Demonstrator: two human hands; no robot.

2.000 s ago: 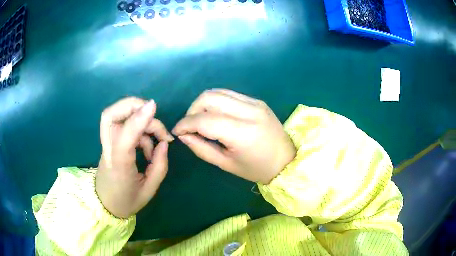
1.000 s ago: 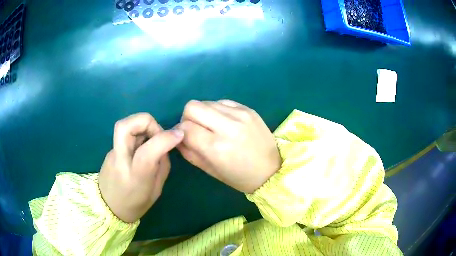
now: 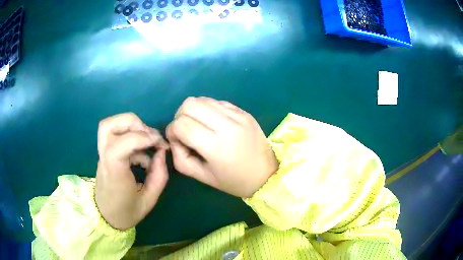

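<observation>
My left hand (image 3: 131, 170) and my right hand (image 3: 219, 146) are held close together above the green bench, left of the picture's middle. The thumb and index finger of each hand are brought together, and the fingertips of the two hands nearly meet. Anything between the fingertips is too small or too blurred to tell. Both hands come out of yellow striped sleeves with gathered cuffs.
A blue bin (image 3: 332, 23) of small dark pieces stands at the upper right. A white square wipe (image 3: 388, 88) lies below it. A clear sheet with black rings (image 3: 161, 15) lies at the top. A darker ring sheet (image 3: 10, 38) is at the far left.
The fingertips came together and overlapped one second ago; now they are slightly apart again. Both hands have shifted a little to the left. The bin and wipe also appear slightly further left.
</observation>
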